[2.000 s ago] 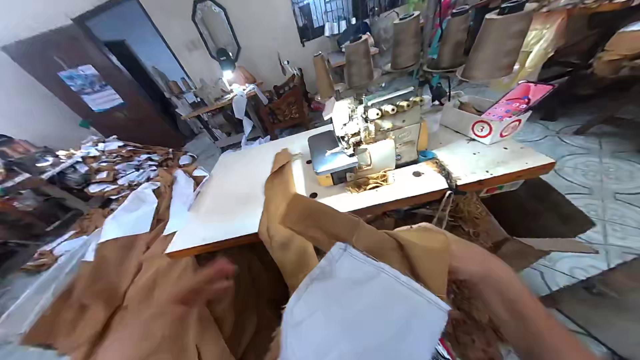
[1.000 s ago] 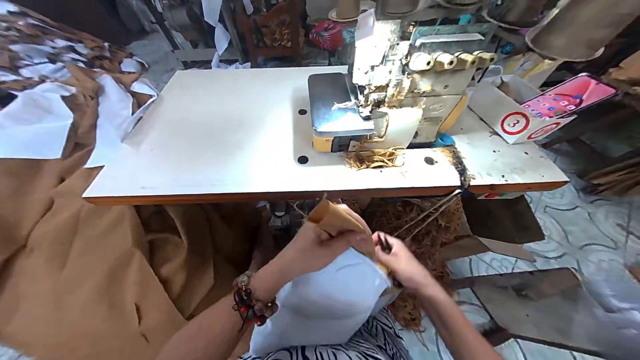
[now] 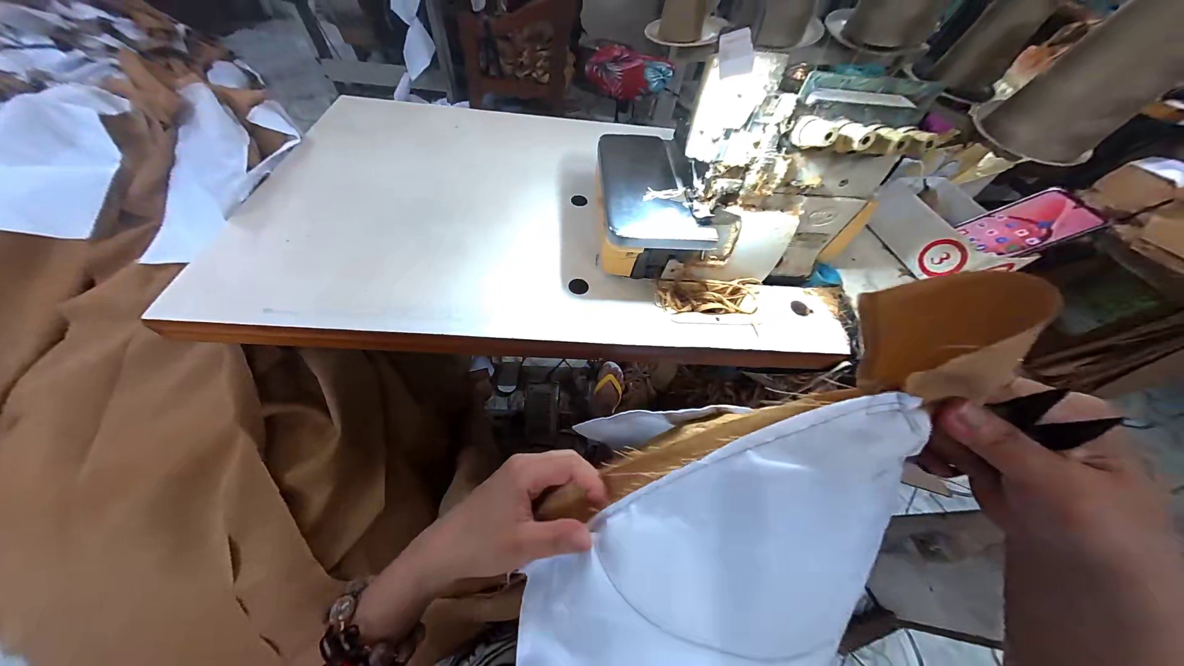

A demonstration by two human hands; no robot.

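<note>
My left hand (image 3: 523, 518), with a beaded bracelet at the wrist, pinches the edge of a white pocket cloth (image 3: 740, 546) joined to brown fabric (image 3: 953, 324). At the right, my right hand (image 3: 1045, 462) grips the upper corner of the same piece, where the brown fabric folds over. Dark pointed blades, apparently small thread snips (image 3: 1064, 421), stick out from that hand. The piece is stretched between both hands, in front of the table's edge, with frayed threads along its seam. Beyond it stands an overlock sewing machine (image 3: 740, 176) with its lamp lit.
The white sewing table (image 3: 398, 213) has a brown edge. Thread scraps (image 3: 708, 296) lie by the machine. Thread cones (image 3: 1064, 92) stand above at the right, near a phone (image 3: 1031, 222) on a white box (image 3: 911, 227). A large heap of brown fabric (image 3: 120, 444) with white pieces hangs at the left.
My hands have moved apart from close together, and the cloth is now spread between them. The right hand has moved up and to the right with the dark tool.
</note>
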